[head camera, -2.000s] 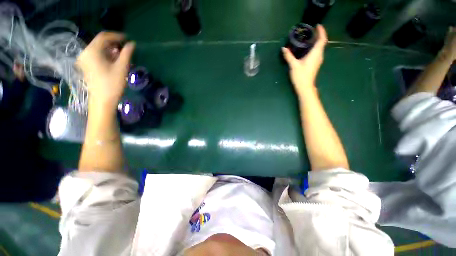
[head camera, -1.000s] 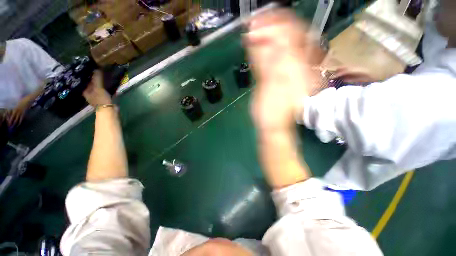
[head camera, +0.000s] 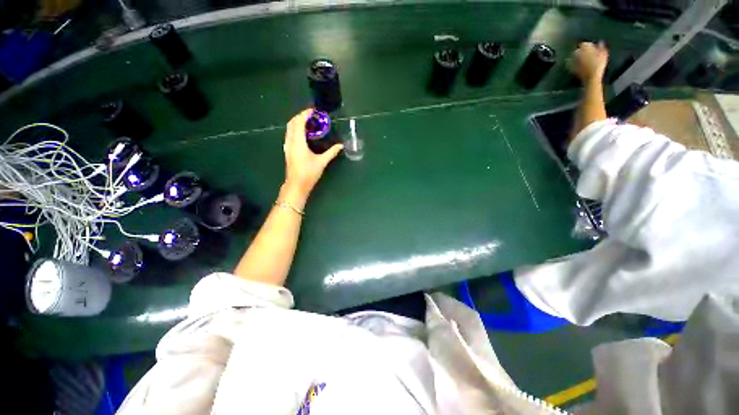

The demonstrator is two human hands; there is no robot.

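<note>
My left hand (head camera: 305,158) is wrapped around a black cylindrical unit (head camera: 318,125) with a purple-lit top, near mid-bench. A small clear bottle with a white stick (head camera: 354,149) stands just right of my thumb. Another unlit black unit (head camera: 324,83) stands right behind the held one. At left, several units (head camera: 182,189) with white cable plugs show pale violet tops. One unit (head camera: 219,211) beside them has no visible cable. My right hand is not in view; only its pale sleeve shows at the lower right.
White cables (head camera: 61,190) tangle at left above a white tub (head camera: 69,288). Unlit units stand along the far left (head camera: 185,93) and far right (head camera: 484,63). A neighbour's arm (head camera: 591,97) reaches over a dark tray (head camera: 559,134) at right. Cardboard (head camera: 672,126) lies beyond.
The view has swung back left from the far bench and neighbour. My left hand, earlier at the far left edge, now holds a lit unit mid-bench. My right hand has left the picture.
</note>
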